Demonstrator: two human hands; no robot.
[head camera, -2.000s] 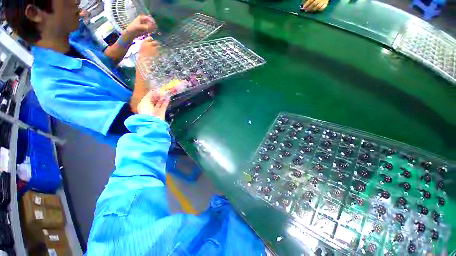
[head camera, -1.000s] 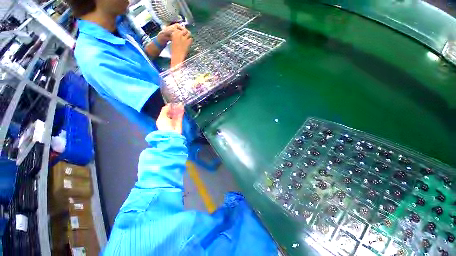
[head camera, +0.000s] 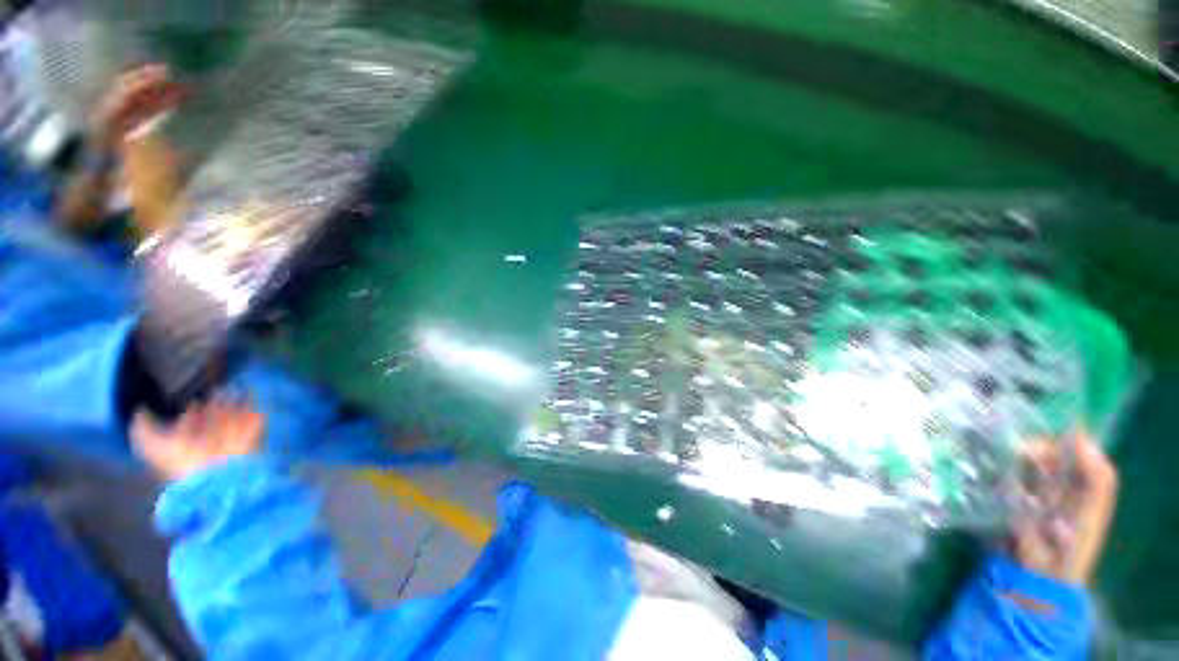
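The view is blurred by motion. A large clear blister tray (head camera: 698, 342) with rows of small dark components lies in front of me, its right part over a bright green bin (head camera: 1103, 351). My right hand (head camera: 1067, 506) is at the tray's near right corner, with its fingers closed around the edge. My left hand (head camera: 201, 433) is off the bench at the left, near the neighbour's tray, fingers apart, with nothing visible in it.
A neighbour in a blue smock (head camera: 58, 342) is at the left, with hands (head camera: 142, 110) by another clear tray (head camera: 304, 142) on the dark green bench (head camera: 498, 168). A dark object lies under that tray's near edge. Small white bits (head camera: 665, 513) lie near the bench edge.
The view has swung to the right and turned. My right hand and the green bin's right side have come into view. My left hand's fingers have spread, and it sits lower beside the neighbour's tray.
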